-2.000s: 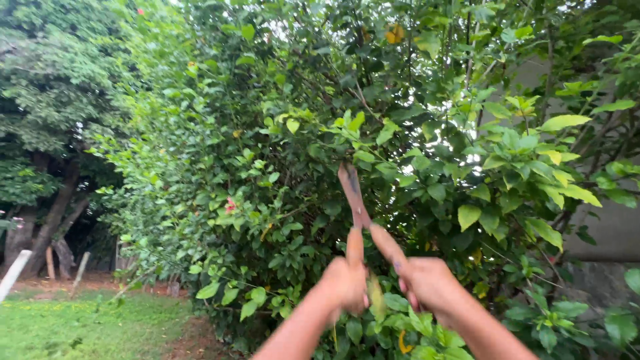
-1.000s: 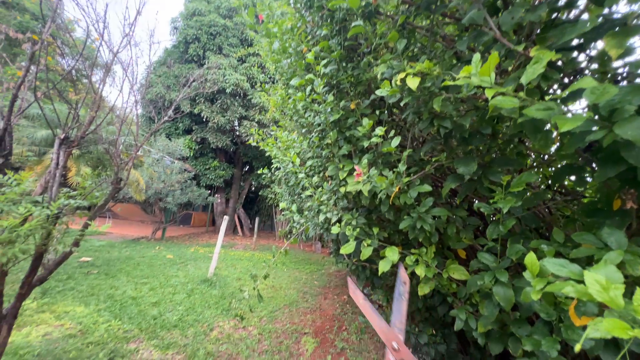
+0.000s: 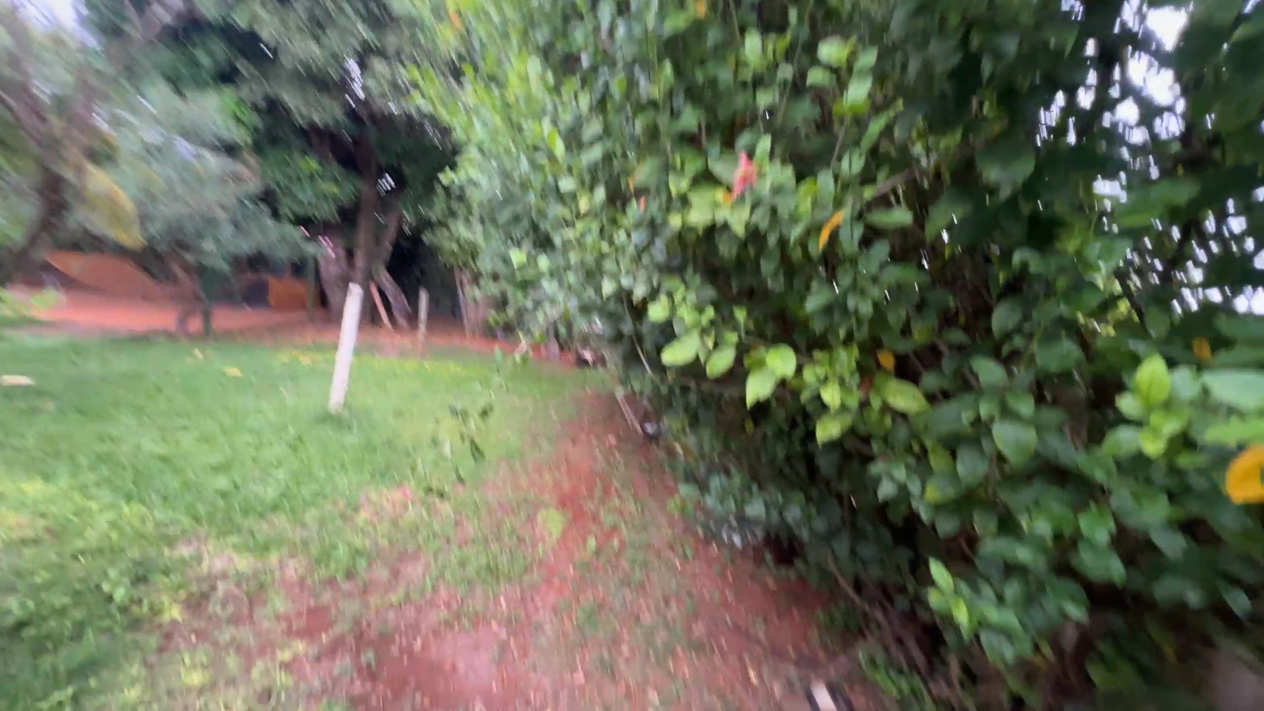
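Neither my left hand nor my right hand is in the head view now, and the hedge shears are out of sight too. A tall leafy hedge (image 3: 889, 296) fills the right half, with a red flower (image 3: 744, 175) among its upper leaves and a few yellow leaves. The picture is blurred. At the bottom edge a small pale and dark object (image 3: 825, 696) lies by the hedge's foot; what it is cannot be told.
Bare reddish soil (image 3: 553, 592) runs along the hedge's base. Grass (image 3: 197, 444) covers the left, where a leaning white post (image 3: 346, 348) stands. Trees with thick trunks (image 3: 367, 217) rise behind, near an orange-brown structure (image 3: 286, 292).
Two seconds ago both hands held the wooden-handled hedge shears against the hedge; a second ago only the blades showed. Hands and shears have left the view, which has swung left and down.
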